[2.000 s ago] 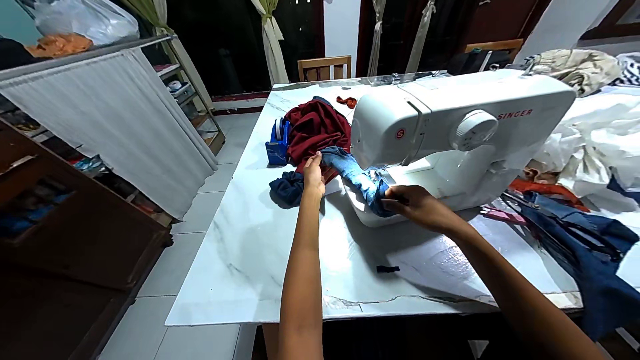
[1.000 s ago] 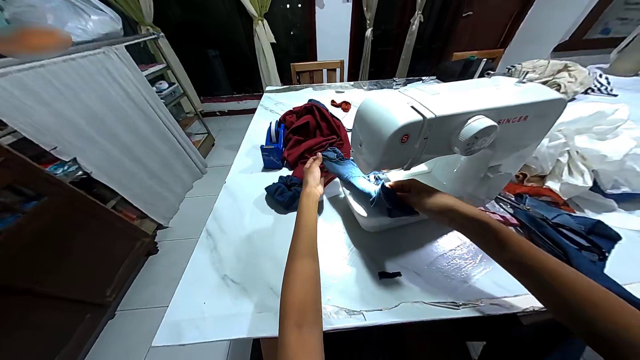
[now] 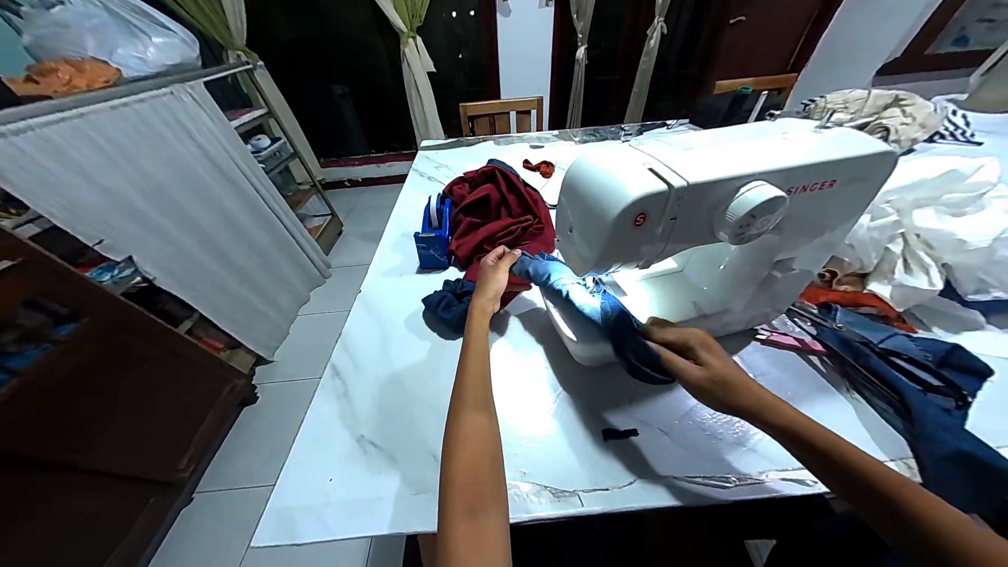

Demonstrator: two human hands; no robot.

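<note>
A white Singer sewing machine (image 3: 709, 197) stands on the marble-patterned table. A strip of blue fabric (image 3: 579, 291), lit pale by the machine's lamp, runs beneath the needle area. At its far left end, beside the dark red cloth (image 3: 500, 213), my left hand (image 3: 493, 277) pinches it. My right hand (image 3: 697, 364) grips the darker near end, at the front right of the machine's bed. The needle and presser foot are too small to make out. Dark blue bunched fabric (image 3: 449, 305) lies just left of my left hand.
A blue tape dispenser (image 3: 433, 234) is left of the red cloth. A black scrap (image 3: 620, 434) lies near the table's front edge (image 3: 551, 516). At right are scissors (image 3: 843, 342), folded denim (image 3: 937, 394) and white fabric (image 3: 937, 213). A curtained shelf (image 3: 157, 189) stands left of the table.
The fabric's near end and my right hand have shifted slightly toward the table's front edge. Both hands keep hold of the fabric.
</note>
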